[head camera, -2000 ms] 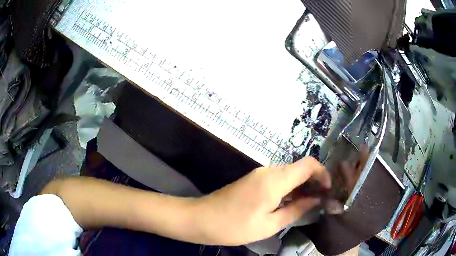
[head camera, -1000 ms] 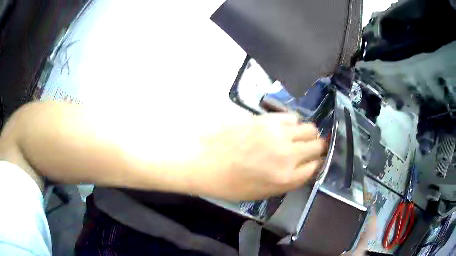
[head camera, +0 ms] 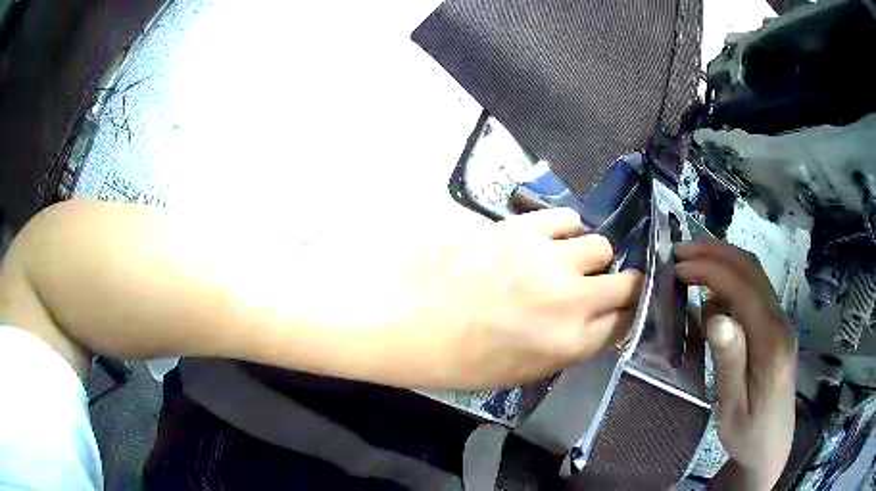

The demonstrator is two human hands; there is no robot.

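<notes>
The metal folder (head camera: 663, 316) stands right of centre, with the brown fabric strip (head camera: 645, 427) lying in its lower end. My left hand (head camera: 528, 297) is at the folder's left side, fingers curled against its rail; its fingertips are hidden, so I cannot tell if they pinch cloth. My right hand (head camera: 744, 336) is at the folder's right side, index finger touching the metal plate and thumb raised apart. The brown ribbed panel (head camera: 576, 77) lies beyond, reaching the needle area, with a stitched line near its right edge. A blue piece (head camera: 615, 192) shows under its tip.
The bent metal edge guide (head camera: 467, 173) lies left of the folder on the white table (head camera: 317, 86). The machine head (head camera: 826, 163) with dark parts is at the right. A strip (head camera: 307, 427) hangs over the lap, and dark cloth lies at the upper left.
Since two seconds ago my left hand has moved up to the folder's rail. My right hand has come up from below to the folder's right side. The panel shows further left; the scissors are no longer visible.
</notes>
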